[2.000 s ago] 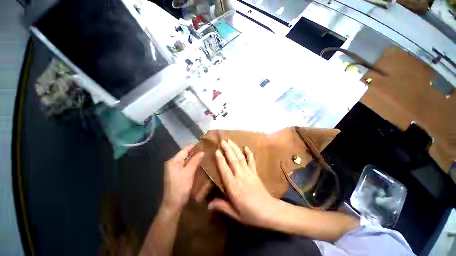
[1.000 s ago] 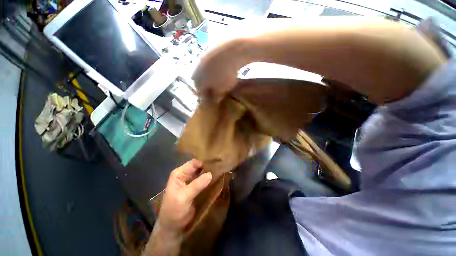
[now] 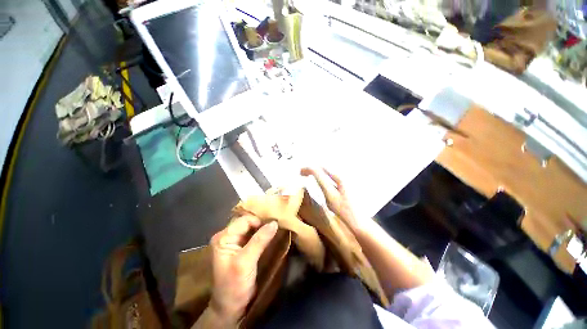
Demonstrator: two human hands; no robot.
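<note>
A brown bag body [image 3: 273, 273] lies crumpled over my lap, its lighter tan inner layer [image 3: 277, 207] folded out at the top. My left hand [image 3: 241, 260] pinches the bag's edge between thumb and fingers. My right hand [image 3: 331, 196] is at the bag's right side, beside the bright machine table; its fingers are partly washed out by glare, and whether they grip the bag cannot be told.
A control screen [image 3: 196, 58] stands at upper left, with a green mat [image 3: 168, 157] and white cable below. The white table [image 3: 360, 138] lies ahead. A tan panel [image 3: 515, 173] and clear plastic box [image 3: 468, 277] are at right. Brown bags [image 3: 132, 289] lie lower left.
The bag has been turned from lying flat to crumpled on the lap. My right arm, which crossed high over the view, has come down to the bag's right side. My left hand still pinches the edge.
</note>
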